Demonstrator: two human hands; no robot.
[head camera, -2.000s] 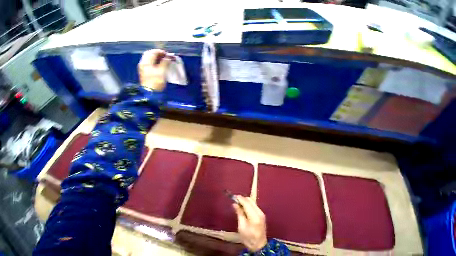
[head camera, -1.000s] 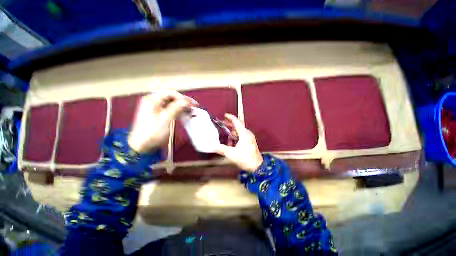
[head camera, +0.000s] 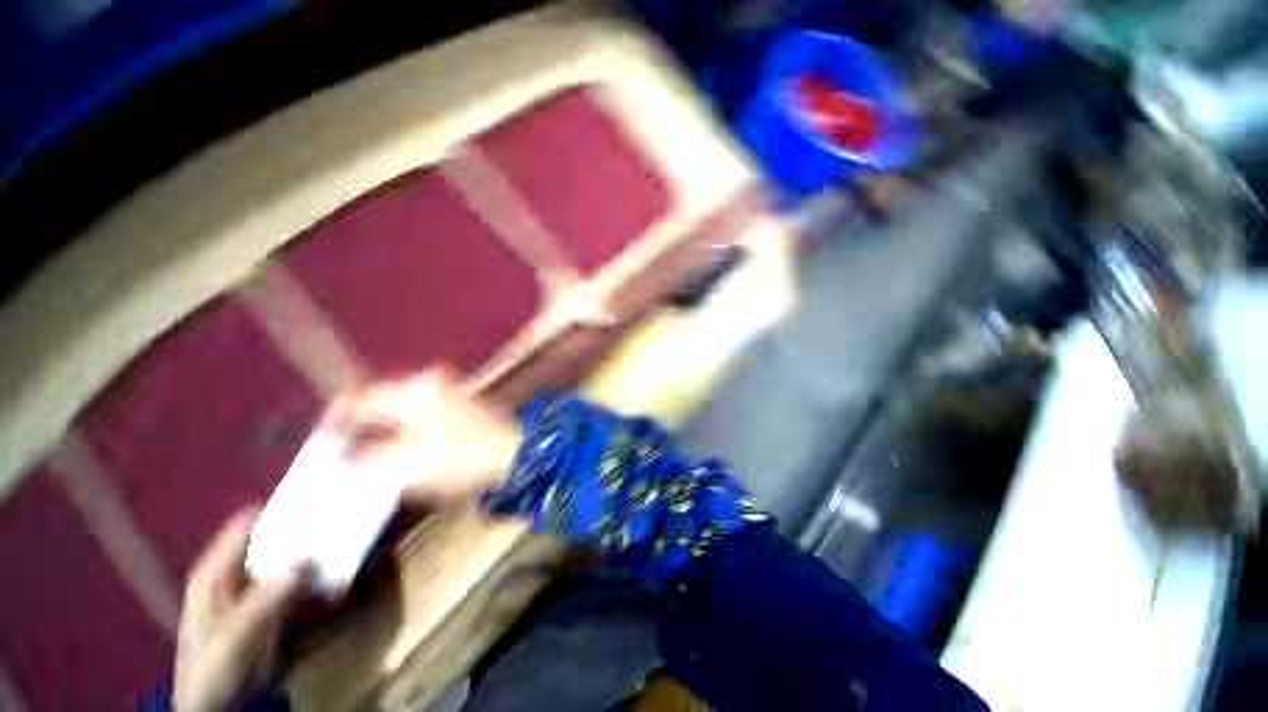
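Observation:
A white tag (head camera: 331, 504) is held between my two hands over the press bed. My left hand (head camera: 230, 612) grips its lower left end. My right hand (head camera: 434, 438) pinches its upper right edge. A dark strip shows below the tag; blur hides whether it is the pen. Under my hands lies the tan cut-out sheet (head camera: 508, 209), with maroon board (head camera: 403, 271) showing through its large openings.
A blue tub (head camera: 782, 146) with red scraps stands past the bed's right end. A small black block (head camera: 706, 276) lies on the front edge. At right is a white table (head camera: 1036, 570) with a blurred brown item (head camera: 1182, 473). Grey floor (head camera: 834, 348) lies between.
The view has swung right, bringing the white table in. The tag stays between both hands. The pen, seen at my right hand before, can no longer be made out.

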